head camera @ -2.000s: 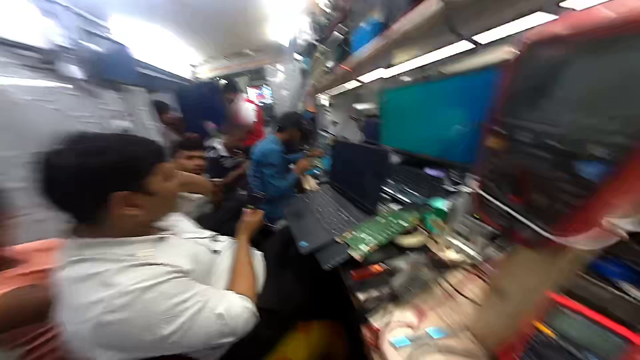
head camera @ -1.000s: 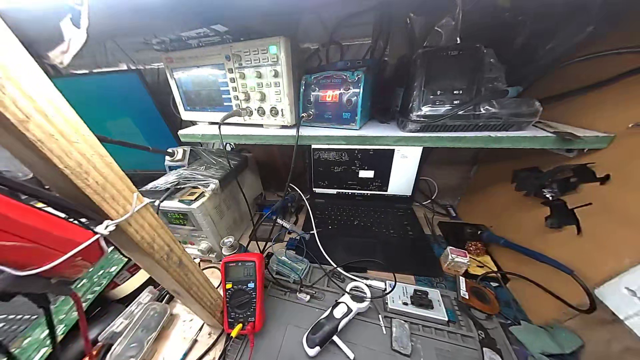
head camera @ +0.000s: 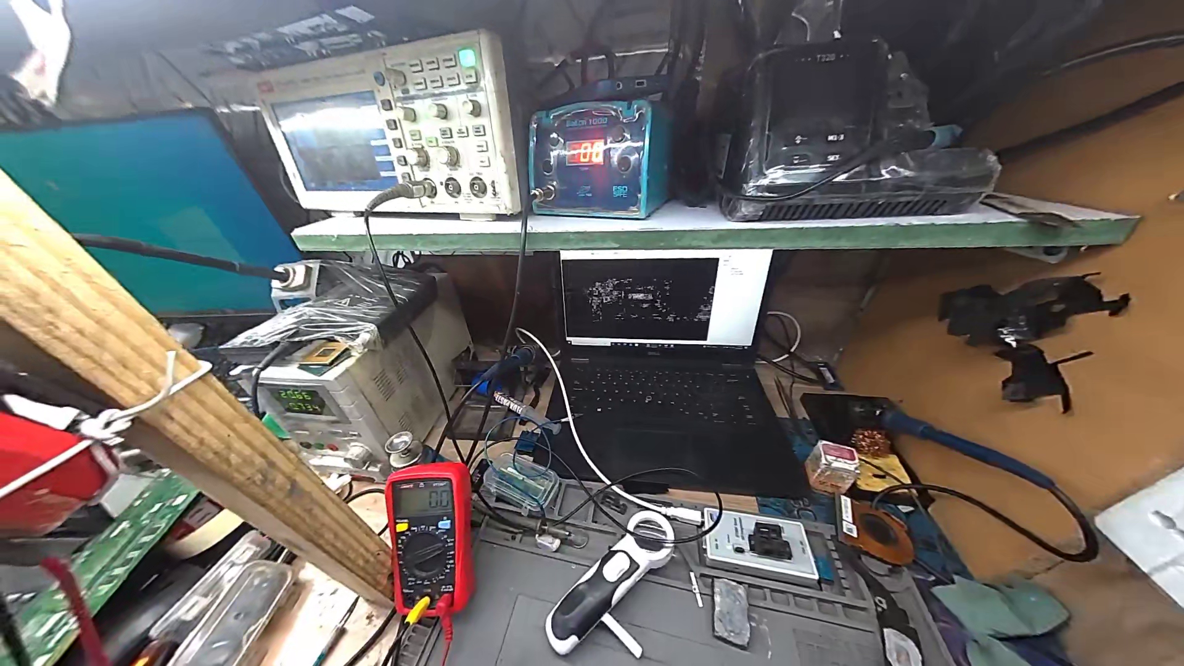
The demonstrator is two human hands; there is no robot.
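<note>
Neither of my hands shows in the head view. A red digital multimeter (head camera: 429,536) lies at the left of the grey work mat (head camera: 518,610), with yellow and red plugs at its lower end. Near the middle of the mat rests a black and white handheld magnifier (head camera: 601,587). To its right are a small grey block (head camera: 731,612) and a white chip programmer (head camera: 760,546) with a black socket. Behind them an open black laptop (head camera: 661,398) shows a board layout on its screen.
A green-edged shelf (head camera: 721,231) bears an oscilloscope (head camera: 398,129), a blue soldering station (head camera: 597,162) and a plastic-wrapped black unit (head camera: 823,129). A wooden post (head camera: 185,407) slants across the left, before a bench power supply (head camera: 361,388). A blue-handled soldering iron (head camera: 962,449) lies right.
The view has swung from an aisle with several seated people to this bench. Since the second frame, the soldering station's red display and the multimeter's reading have changed.
</note>
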